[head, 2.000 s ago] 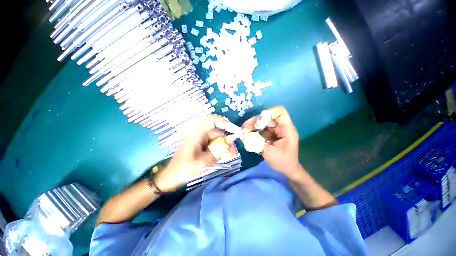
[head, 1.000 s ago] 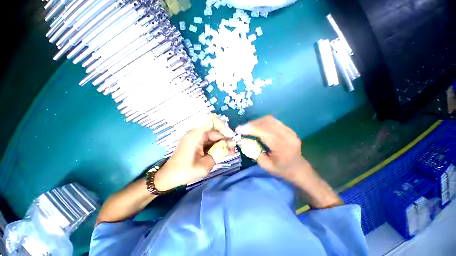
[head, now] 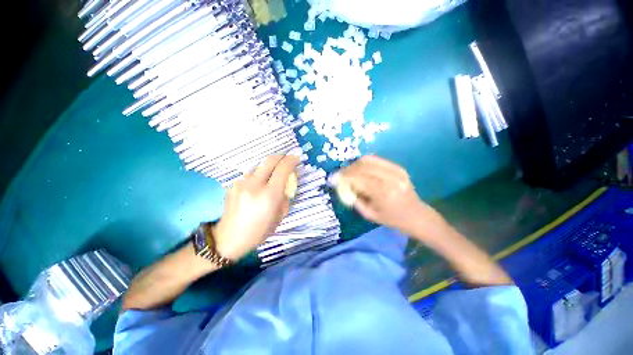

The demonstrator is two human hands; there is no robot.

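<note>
A slanting row of silvery metal tubes [head: 208, 104] lies side by side from upper left to just before my body. My left hand [head: 253, 204] lies over the near part of the row, fingertips at the tubes; whether it grips one is hidden. A loose heap of small white translucent plastic inserts [head: 336, 93] lies right of the row. My right hand [head: 378, 191] is slightly blurred, below the heap and just right of the tube ends. Its thumb and fingers are close together, with something whitish at the tips, insert or finger covering. Both thumbs have cream-yellow coverings.
A whitish bag [head: 395, 10] is behind the heap. Several loose tubes [head: 466, 105] lie beside a black tray [head: 569, 90] at right. Bagged tubes [head: 90, 281] are at lower left. Blue crates [head: 579, 267] stand beyond a yellow edge strip [head: 548, 225] at lower right.
My hands were together at the fingertips and are now apart. My left hand has turned and moved onto the tube row. The whole view has shifted slightly.
</note>
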